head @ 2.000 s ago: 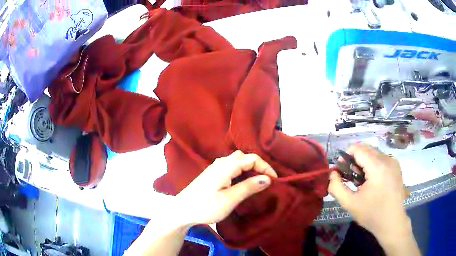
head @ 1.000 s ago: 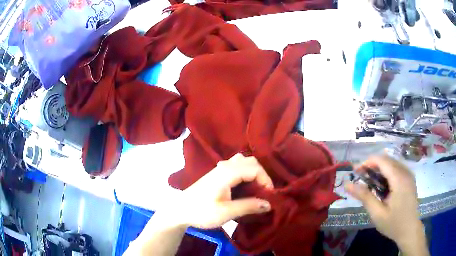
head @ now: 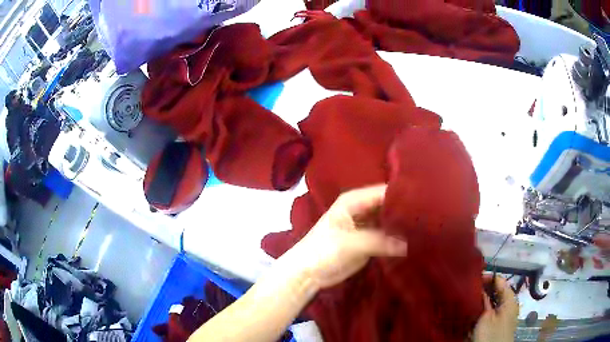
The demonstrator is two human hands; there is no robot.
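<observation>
A dark red knit garment piece (head: 435,200) is lifted in front of me and blurred by motion. My left hand (head: 358,234) grips its left edge between thumb and fingers. My right hand (head: 496,310) is low at the right, partly hidden behind the fabric. Dark snips (head: 493,290) show at its fingers. More red knit fabric (head: 348,133) lies on the white table (head: 221,234) behind the lifted piece. The coverstitch machine (head: 575,163) with its blue band stands at the right, its needle area beyond my right hand.
A crumpled red garment (head: 234,120) lies at the left, near a lilac bag (head: 154,30). A round red object with a black band (head: 175,177) sits on the table's left part. A blue bin (head: 167,294) holds red pieces below the edge. More red fabric (head: 448,30) lies at the back.
My left hand has raised the garment piece, which now covers part of my right hand. My right hand has moved lower. The view has swung left, so the machine sits further right.
</observation>
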